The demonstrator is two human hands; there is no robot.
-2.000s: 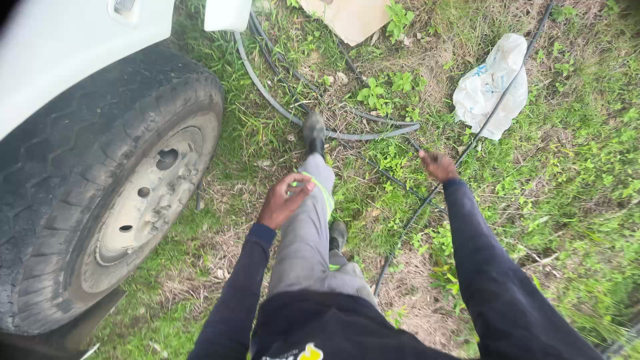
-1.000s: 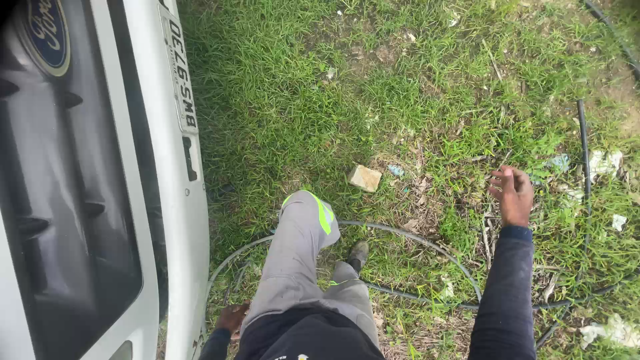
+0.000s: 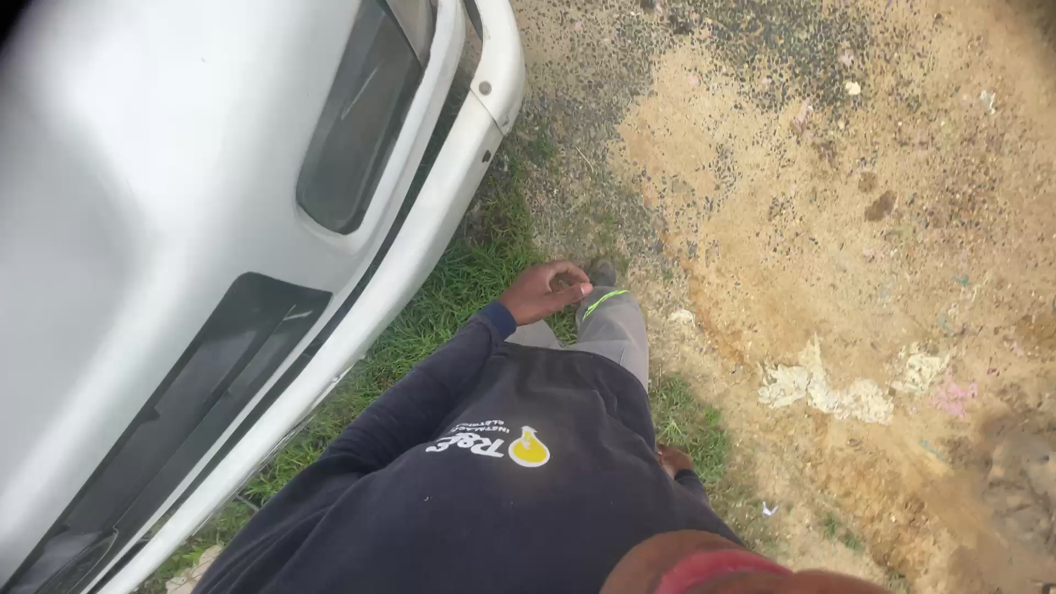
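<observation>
My left hand (image 3: 546, 292) hangs in front of my body with its fingers loosely curled and apart, and nothing is in it. It is beside the knee of my grey trousers (image 3: 615, 330), between my leg and the white vehicle's bumper (image 3: 412, 272). Low at my right side, my right hand (image 3: 675, 459) shows only in part past the edge of my dark sweatshirt (image 3: 528, 511); its fingers are mostly hidden, so whether it holds anything cannot be told. One dark shoe (image 3: 602, 271) shows beyond the knee.
The white vehicle's front (image 3: 165, 165), with a headlamp (image 3: 363, 115) and a dark grille (image 3: 198, 396), fills the left side. Grass (image 3: 462, 280) grows along the bumper. Sandy ground (image 3: 784, 247) with scattered gravel and pale crumpled scraps (image 3: 825, 392) lies to the right.
The view has travelled from the wheel, past the vehicle's front, to its far corner. My right hand, on a black cable or hose two seconds ago, has left it and dropped to my side.
</observation>
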